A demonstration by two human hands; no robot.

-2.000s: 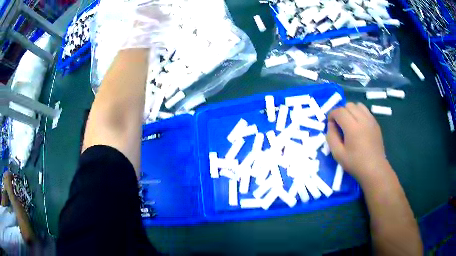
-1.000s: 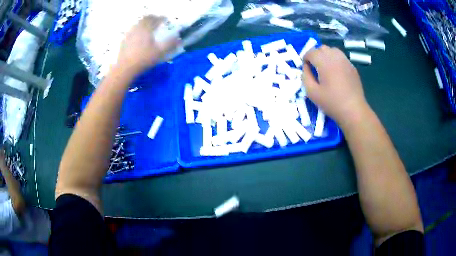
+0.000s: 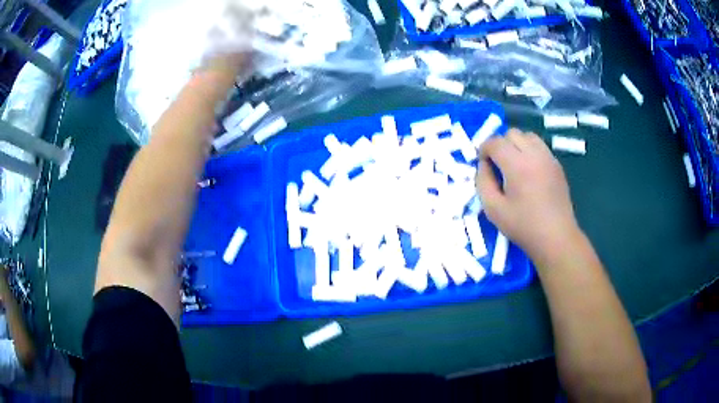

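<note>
The large blue tray (image 3: 277, 236) holds a heap of white sleeves (image 3: 378, 197), overexposed in the middle. My left hand (image 3: 235, 38) is blurred and washed out, reaching into the clear bag of white sleeves (image 3: 303, 31); its fingers and anything in them cannot be made out. My right hand (image 3: 527, 185) is at the large tray's right rim, fingers curled, close to a slanted sleeve (image 3: 487, 128); whether it grips anything is unclear. The smaller blue tray (image 3: 236, 287) has one white sleeve (image 3: 235, 245) and leaded cores (image 3: 191, 291), partly behind my left forearm.
A loose sleeve (image 3: 322, 335) lies on the green bench (image 3: 418, 346) in front of the trays. More lie at the right. A second clear bag (image 3: 583, 83) is under a filled blue tray (image 3: 453, 35) at the back. Blue trays (image 3: 705, 165) of leaded parts line the right edge. Another person's arm (image 3: 22, 330) shows at left.
More sleeves are heaped in the large tray than two seconds ago. Single sleeves have appeared in the smaller tray and on the bench front. My left hand moved from the bag's front edge back into it.
</note>
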